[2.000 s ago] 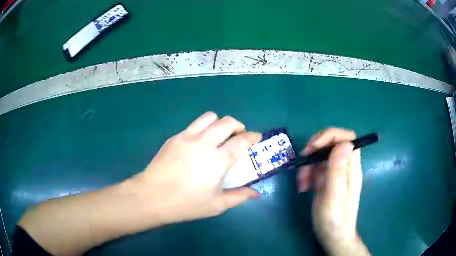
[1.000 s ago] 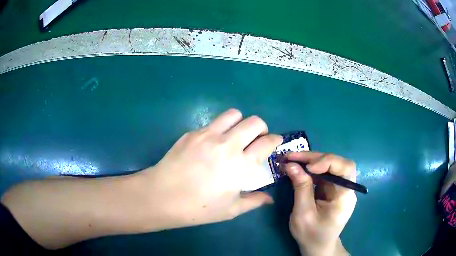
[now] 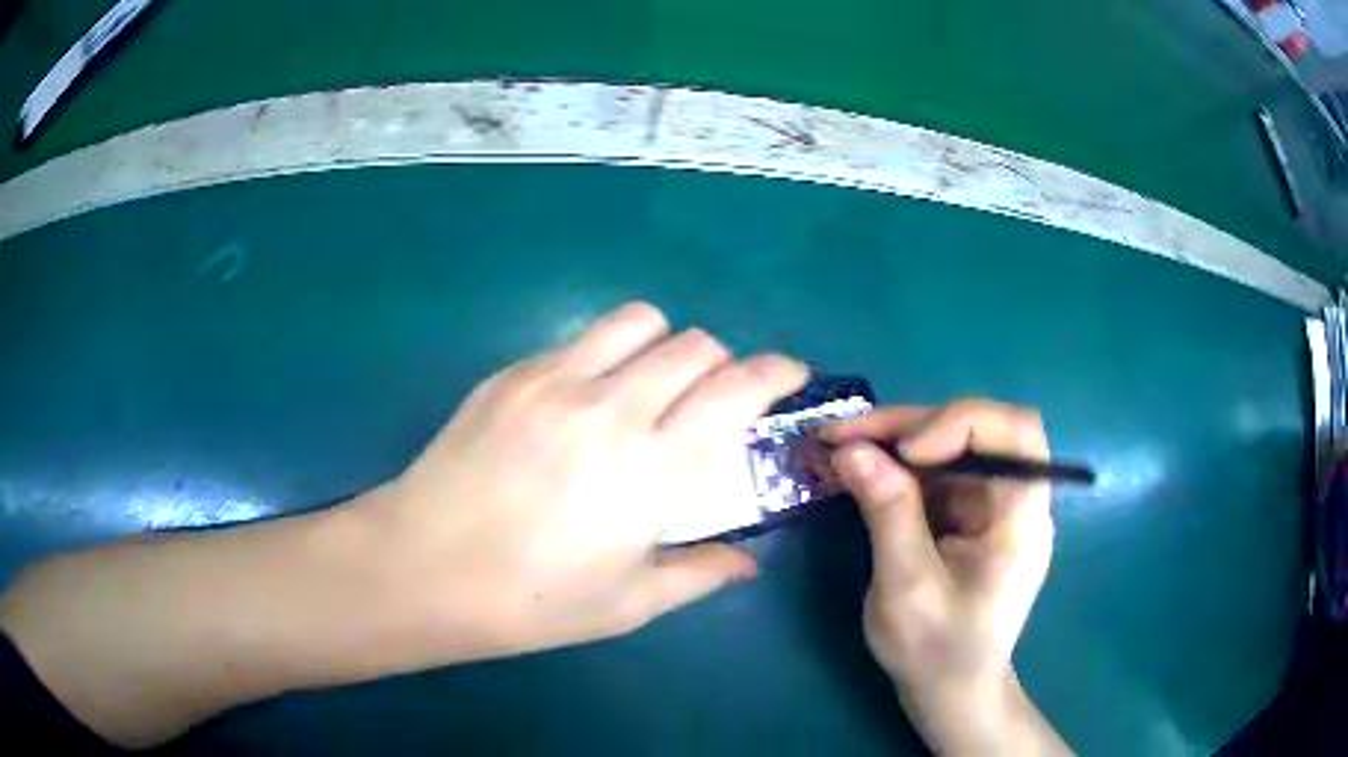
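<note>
The phone unit [image 3: 714, 510] lies on the green worktop at the centre, tilted up to the right. My left hand [image 3: 591, 481] holds it by its edges, fingers over the pale end. The speckled circuit board [image 3: 784, 462] shows at its right end. My right hand [image 3: 954, 518] holds the black tweezers [image 3: 1020, 469] like a pen, over the board. The tweezer tips are hidden by my right fingers and blur.
A scuffed pale metal strip [image 3: 591, 121] curves across the green surface [image 3: 370, 281]. Another phone unit [image 3: 74, 67] lies beyond it at the top left. A narrow dark-edged block [image 3: 1277, 160] lies at the far right. White sheets [image 3: 1320, 414] stand at the right edge.
My right hand has come left from beside the unit onto its board, the tweezers tilting differently. My left hand still holds the unit. The view has shifted, and the far unit sits nearer the top-left corner.
</note>
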